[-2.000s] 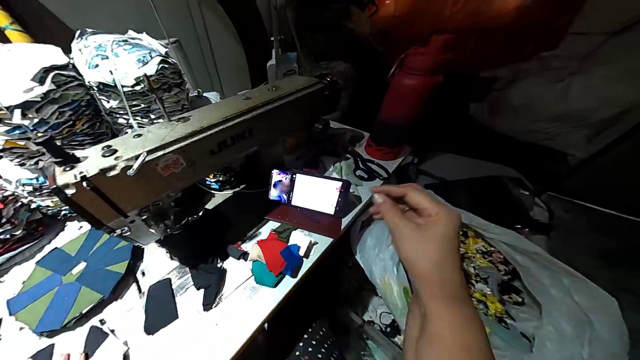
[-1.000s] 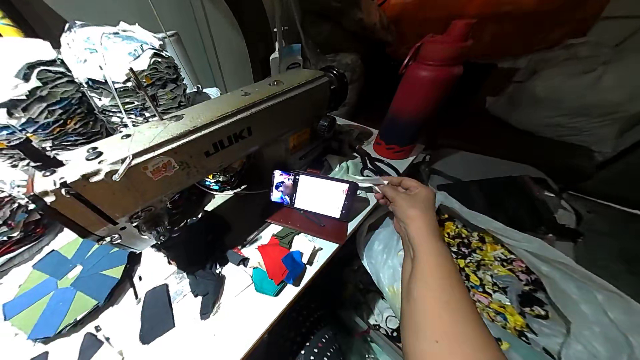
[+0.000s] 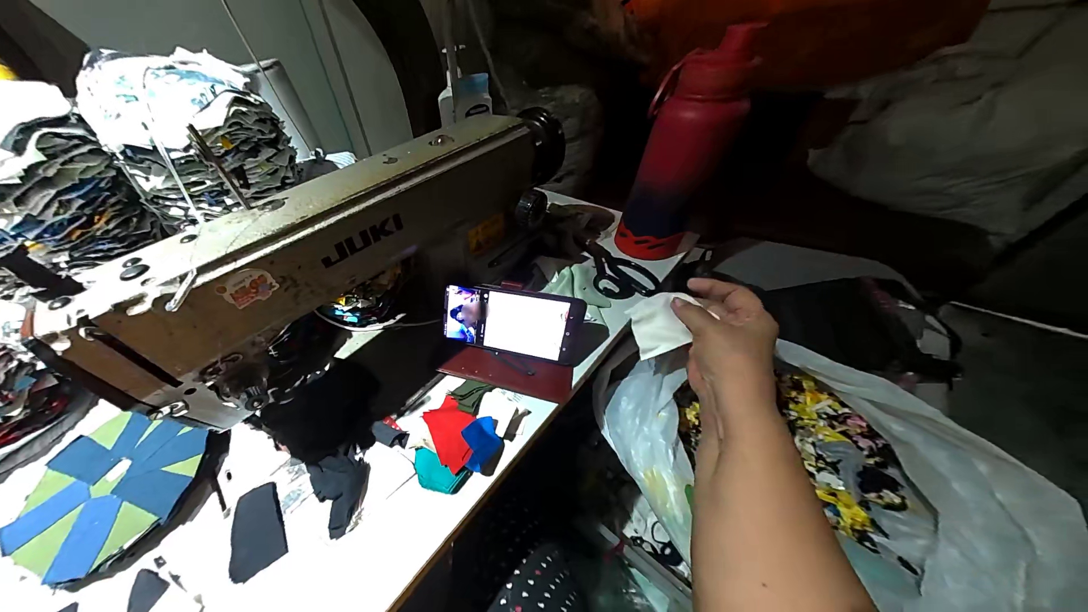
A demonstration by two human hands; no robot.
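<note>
My right hand pinches a small white fabric piece between thumb and fingers, right of a propped smartphone and above an open plastic bag of fabric scraps. Black-handled scissors lie just behind the fabric. Red, blue and teal fabric pieces rest near the table edge in front of the phone. A round blue and green patchwork lies at the left, with a dark fabric piece beside it. My left hand is out of view.
A Juki sewing machine spans the table. Tall stacks of fabric pieces stand behind it at the left. A red and blue bottle stands at the table's far corner, and a dark bag lies to its right.
My right hand, with no fabric visible in it two seconds ago, now holds the white piece. The fingertips of my left hand, at the lower left edge two seconds ago, are out of view.
</note>
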